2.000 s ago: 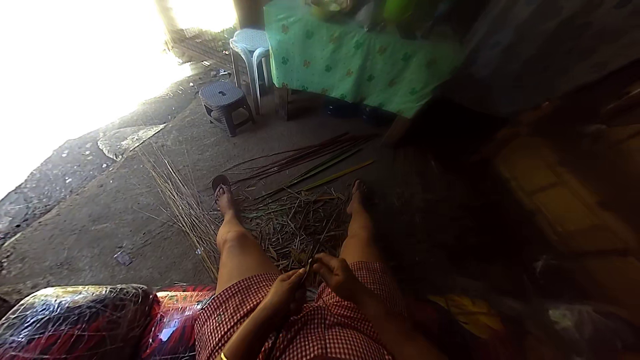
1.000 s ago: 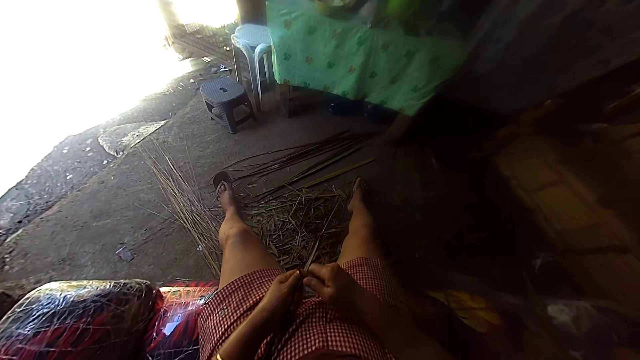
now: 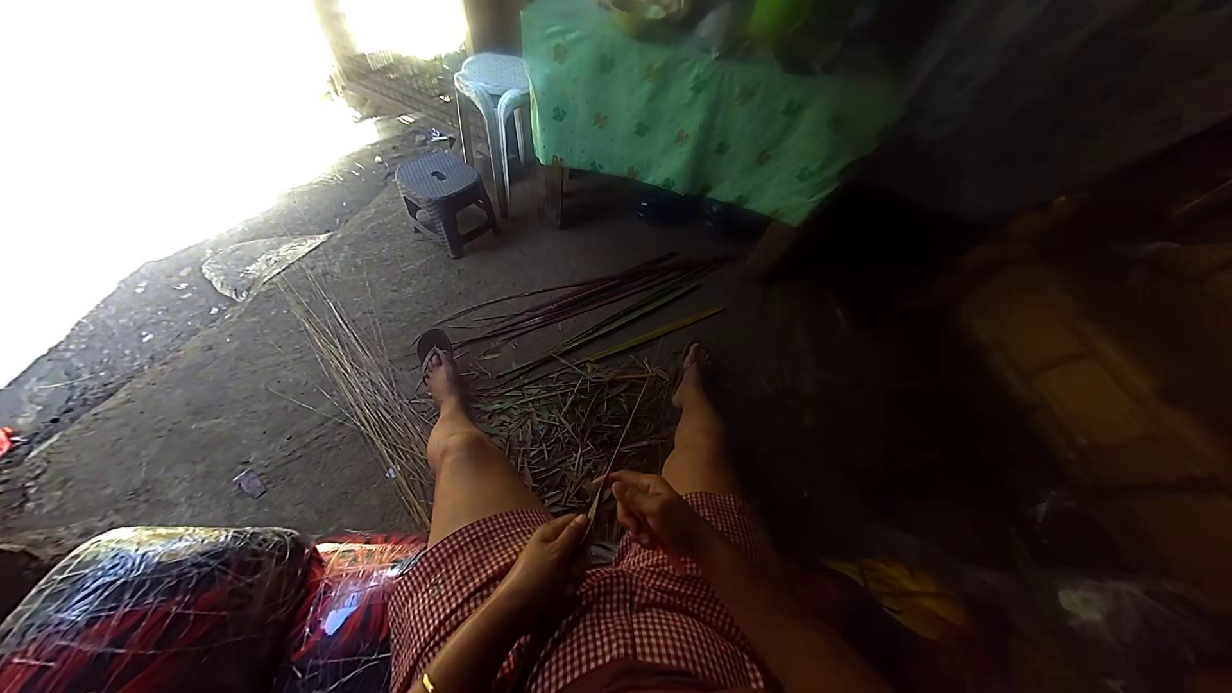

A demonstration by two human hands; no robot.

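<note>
My left hand (image 3: 549, 563) pinches the lower end of a thin plant strip (image 3: 599, 496) over my lap. Just to its right, my right hand (image 3: 650, 510) has its fingers at the same strip, which rises as a thin line past the fingertips; whether these fingers grip it is hard to tell. Beyond the hands, a heap of dry plant scraps (image 3: 577, 414) lies on the floor between my feet. A bundle of thin sticks (image 3: 361, 385) lies left of my left leg. Long reddish and green stalks (image 3: 597, 298) lie past the heap.
A low dark plastic stool (image 3: 441, 183) and a taller white plastic stool (image 3: 496, 77) stand ahead. Beside them is a table with a green patterned cloth (image 3: 674, 125). Plastic-wrapped bundles (image 3: 164, 606) sit at my left. The right side is very dark.
The hands were close together at the strip a second ago; now my right hand is a little farther forward and apart from my left. More of the strip shows.
</note>
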